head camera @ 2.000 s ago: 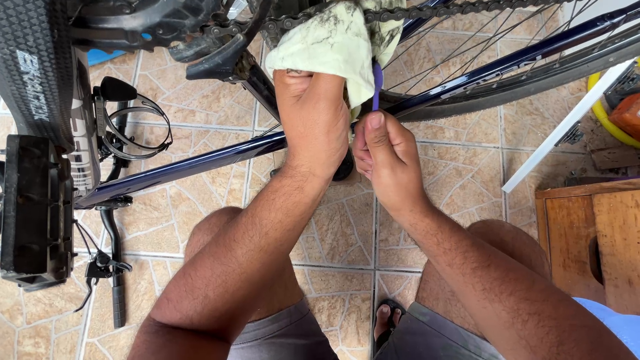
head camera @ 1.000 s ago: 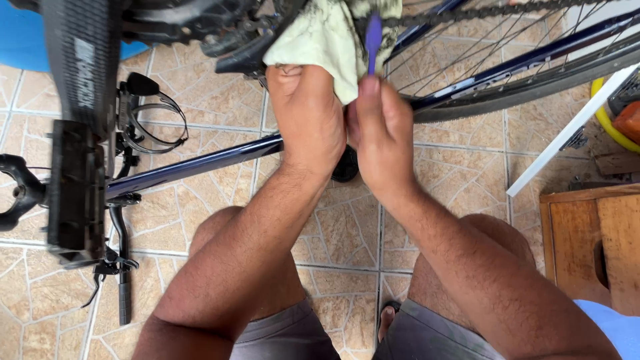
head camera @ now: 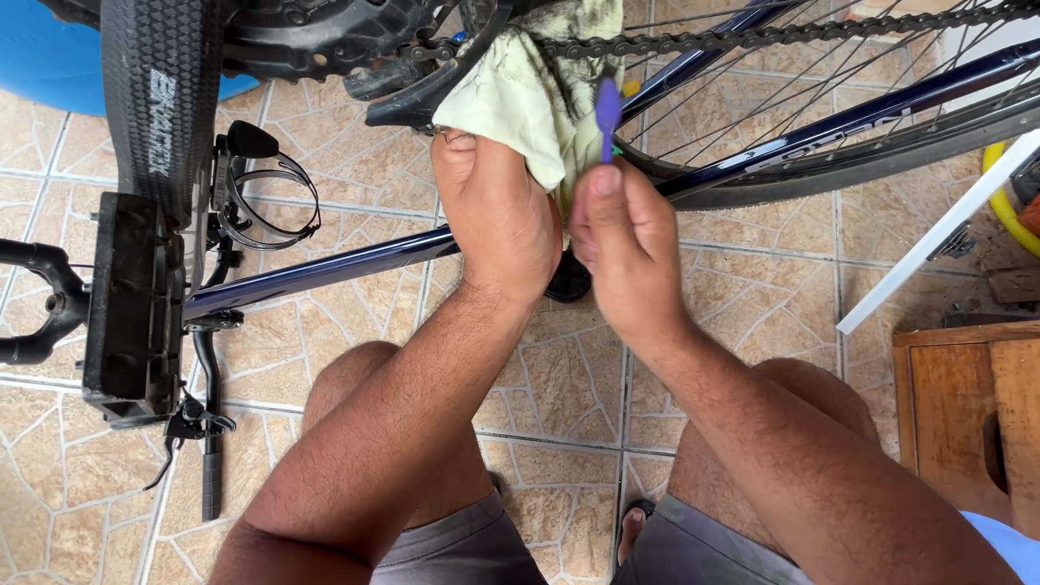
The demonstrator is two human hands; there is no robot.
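My left hand (head camera: pixel 500 207) holds a pale yellow-green cloth (head camera: pixel 508 106) with dark grease stains, bunched behind the bicycle chain (head camera: pixel 780 36). Beside it, my right hand (head camera: pixel 626 236) grips a purple-handled brush (head camera: pixel 607 118), probably a toothbrush; its dark tip is blurred and near the stained cloth, just below the chain. The chain runs right from the black chainring (head camera: pixel 325 41) and the front derailleur cage (head camera: pixel 455 73). The fingertips of my left hand are partly hidden by the cloth.
The crank arm (head camera: pixel 162 106) and pedal (head camera: pixel 134 309) stand at the left, with the handlebar grip (head camera: pixel 211 486) below. A blue frame tube (head camera: pixel 349 264) crosses behind my left hand. The rear tyre (head camera: pixel 772 191), a white bar (head camera: pixel 934 236) and a wooden cabinet (head camera: pixel 946 398) are at the right.
The brush has moved about near the chain in my right hand, first upward and then slightly down. My left hand stays at the cloth. The view has shifted slightly.
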